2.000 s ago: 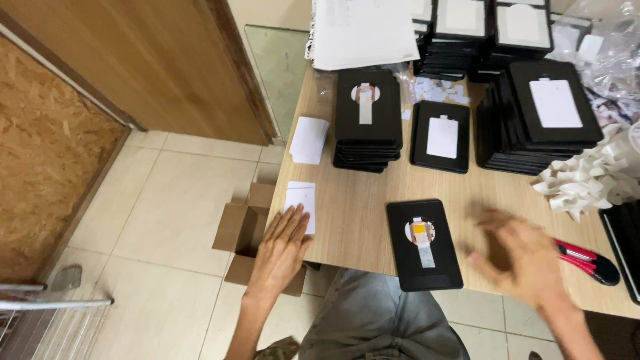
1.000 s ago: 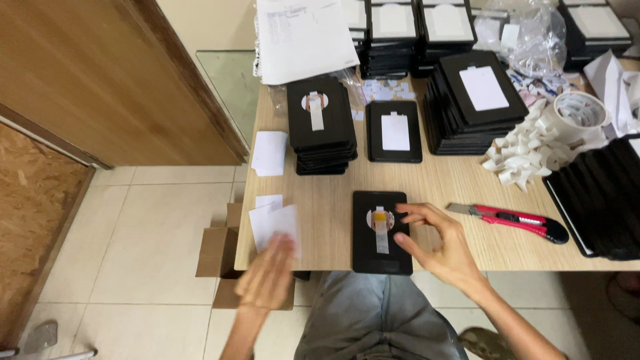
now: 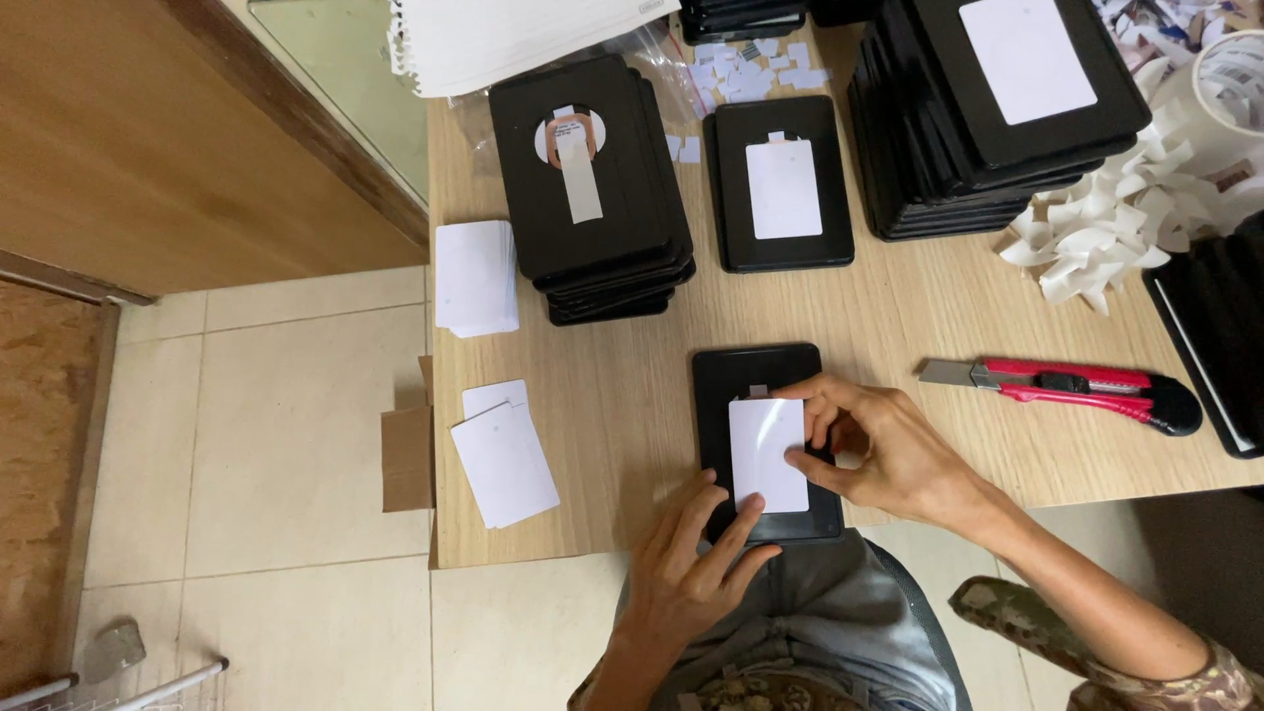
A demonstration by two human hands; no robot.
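A white card [image 3: 767, 454] lies over the middle of a black plastic panel [image 3: 713, 380] at the table's front edge. My right hand [image 3: 879, 444] grips the card's right edge between thumb and fingers. With fingers spread, my left hand [image 3: 691, 563] touches the card's lower edge and the panel's lower left. A few loose white cards [image 3: 506, 464] lie to the left, and a neat pile of white cards [image 3: 476, 275] is behind them. Farther back, one black panel [image 3: 726, 197] bears a white card, beside a stack of black panels [image 3: 632, 197] whose top one shows a round opening and a strip.
A red utility knife [image 3: 1071, 385] lies at right with its blade out. Behind stand a taller stack of black panels [image 3: 928, 128], crumpled white strips [image 3: 1116, 217] and a tape roll [image 3: 1224, 89]. Small paper bits [image 3: 741, 71] lie near a spiral-torn paper sheet [image 3: 523, 35]. A cardboard box [image 3: 407, 459] is below the table's left edge.
My left hand has moved right from the loose cards to the front panel. A white card now covers this panel's round opening and strip, which showed earlier. My right hand has closed on the card.
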